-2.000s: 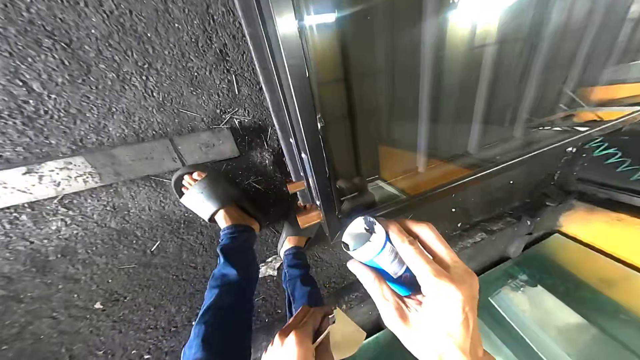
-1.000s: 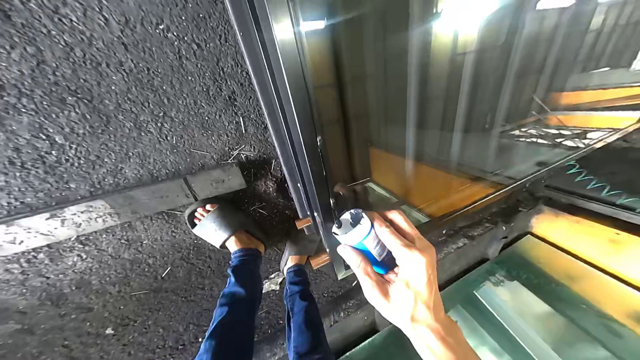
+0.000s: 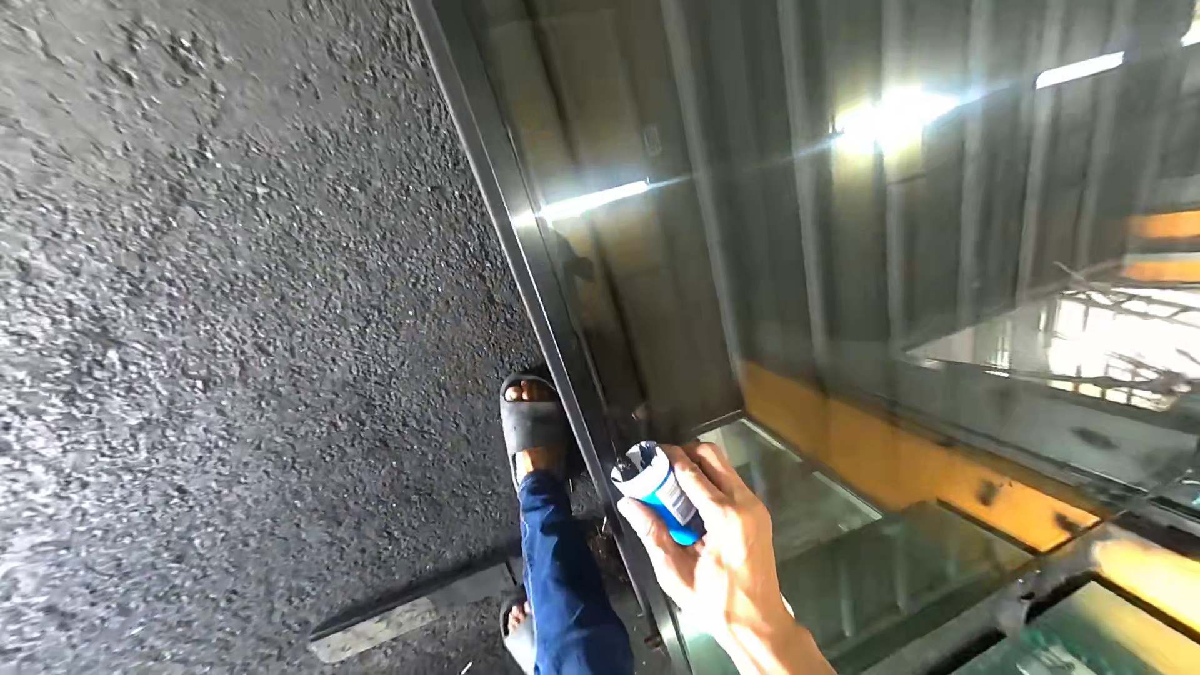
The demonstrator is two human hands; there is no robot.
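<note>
My right hand (image 3: 727, 539) grips a small blue and white container (image 3: 659, 492), its open, jagged top facing up and dark material inside. The container is over the dark metal frame (image 3: 553, 323) of a large glass panel (image 3: 750, 234), whose surface reflects lights and a ribbed wall. Whether it touches the frame I cannot tell. My left hand is out of view.
Beside the frame, my feet in grey slide sandals (image 3: 534, 427) stand on rough dark ground (image 3: 281, 309). A flat strip (image 3: 412, 614) lies on the ground at lower left. Another glass pane (image 3: 1078, 637) with an orange edge is at lower right.
The left hand, seen at the bottom two seconds ago with a light-coloured piece, has left the view. One foot has stepped forward along the frame. The view has shifted along the panel.
</note>
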